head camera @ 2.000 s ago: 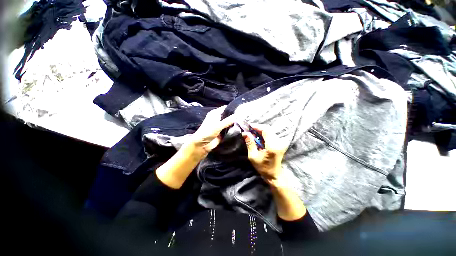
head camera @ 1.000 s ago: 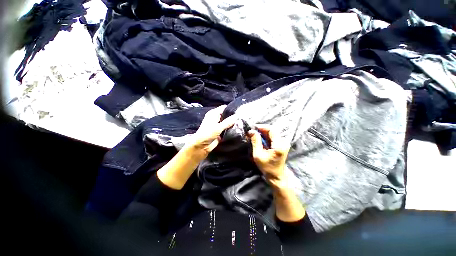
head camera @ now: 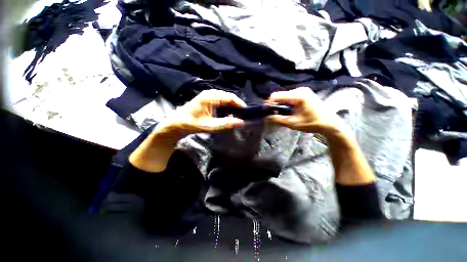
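The denim garment [head camera: 379, 123], dark navy outside and pale grey inside, lies over the table's front edge and the lap. My left hand [head camera: 215, 112] and my right hand [head camera: 297, 110] hold a short, thick navy band [head camera: 253, 111] of it level between them, fingers above and thumbs below. The grey side hangs down beneath the band. The hands and band are slightly blurred. Whether a tool is in my right hand cannot be told.
A heap of navy and grey garments [head camera: 189, 56] lies beyond the hands and reaches to the right. Thin dark strips [head camera: 56, 25] lie at the far left. Thread scraps [head camera: 51, 87] lie on the white tabletop [head camera: 84, 120].
My hands have moved apart and slightly up, my right hand clearly to the right. The navy band is now stretched between them. The blue thing earlier at my right fingers no longer shows.
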